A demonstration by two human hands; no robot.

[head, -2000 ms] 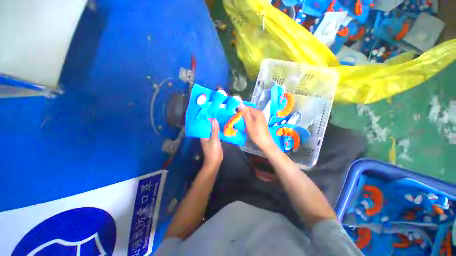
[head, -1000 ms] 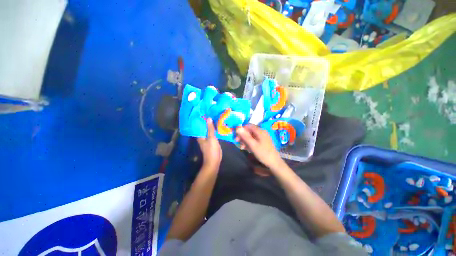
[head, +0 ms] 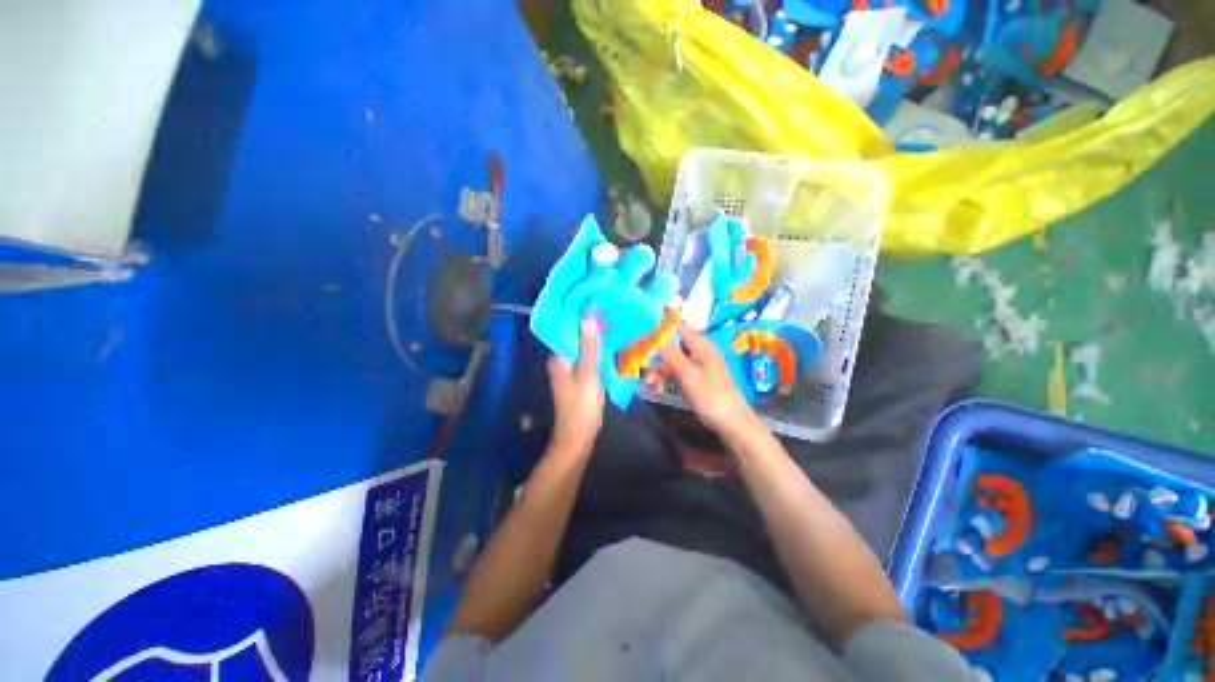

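A bright blue toy piece (head: 616, 300) with an orange arc and a white oval puff is held above the lap, tilted. My left hand (head: 580, 386) grips its lower left part. My right hand (head: 700, 380) holds its right edge near the orange arc. The thin metal filling nozzle (head: 512, 309) shows just left of the piece, coming out of the nozzle base (head: 462, 303); whether its tip touches the piece cannot be told. The white basket (head: 859, 287) is right of the piece, with a few blue and orange pieces inside.
The blue stuffing machine (head: 307, 346) fills the left side, with a safety sign (head: 333, 546) and a white metal box (head: 87, 120). A blue crate (head: 933, 460) full of pieces is at lower right. A yellow bag (head: 800, 120) lies by a heap of pieces at the top.
The toy piece has turned and moved slightly right, away from the nozzle base, and the nozzle tube now shows. Both hands still hold it.
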